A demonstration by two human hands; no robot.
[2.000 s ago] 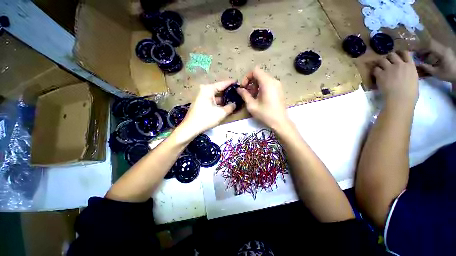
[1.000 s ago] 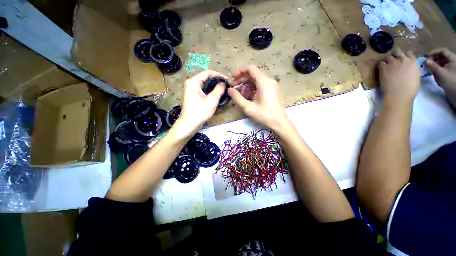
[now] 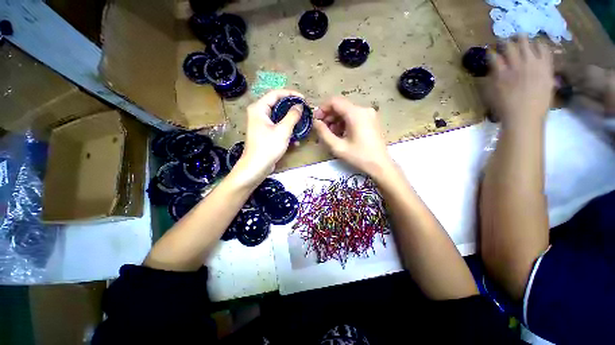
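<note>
A round black housing (image 3: 301, 124) is held by my left hand (image 3: 261, 135), its thumb across the face. My right hand (image 3: 352, 131) is close to the housing's right edge, with thumb and forefinger pinched together. Something small and thin seems to be at its fingertips, too small to tell clearly. A tangled heap of mostly red wire leads (image 3: 342, 219) lies on the white paper (image 3: 431, 182) below my hands. Black housings (image 3: 201, 162) are piled left of my left forearm, with several more (image 3: 253, 226) beside it.
More housings (image 3: 220, 69) lie by the carton (image 3: 141, 60) near a green piece (image 3: 269, 82). Single housings (image 3: 415, 83) stand on the tan board (image 3: 377, 108). Another person's hand (image 3: 522, 81) is at right below white discs (image 3: 526, 19). A small carton (image 3: 84, 168) stands left.
The housing has moved slightly left and tilted more face-up in my left hand. My right hand's fingers have closed together. The other person's near hand has moved up toward the white discs.
</note>
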